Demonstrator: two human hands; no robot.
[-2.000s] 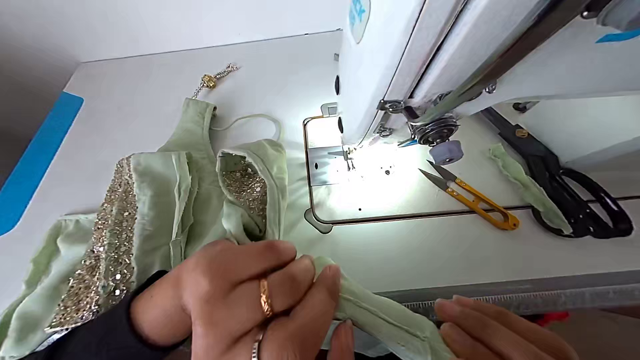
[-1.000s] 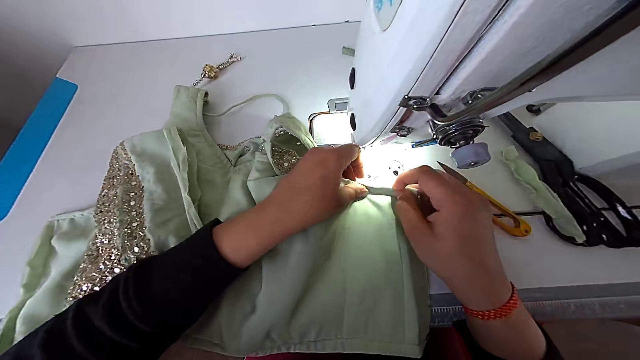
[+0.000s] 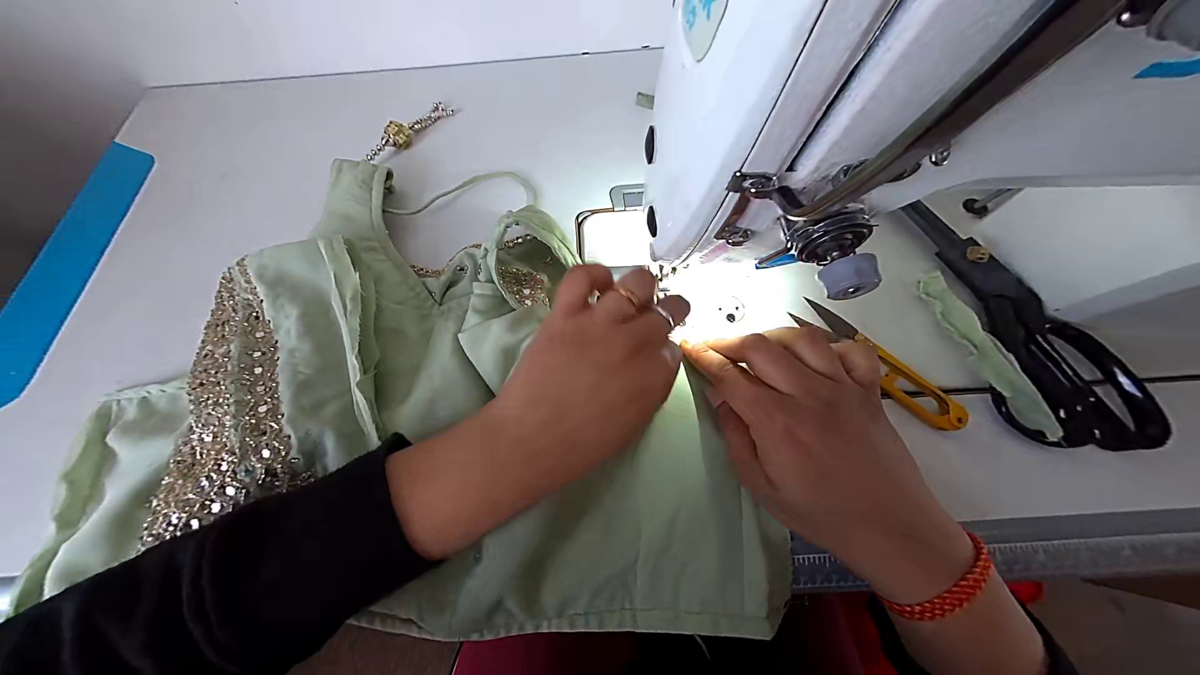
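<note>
A light green garment (image 3: pixel 600 534) with gold sequin trim (image 3: pixel 234 412) lies across the sewing machine bed and hangs over the front edge. My left hand (image 3: pixel 600 366), wearing rings, pinches its upper edge close to the needle area of the sewing machine (image 3: pixel 750 122). Just right of it, my right hand (image 3: pixel 797 412) presses and pinches the same edge with thumb and forefinger. The needle and presser foot are mostly hidden behind my left fingers and glare from the lamp.
Yellow thread snips (image 3: pixel 905 380) lie right of my right hand. Beyond them are black-handled scissors (image 3: pixel 1059 366) with a green fabric scrap (image 3: pixel 984 347) over them. A beaded tassel (image 3: pixel 398 134) extends from the garment's top. A ruler (image 3: pixel 1078 560) runs along the front edge.
Both hands have moved up from the front edge to the needle area, bringing the fabric's edge there. The garment's lower part is now spread out below my hands.
</note>
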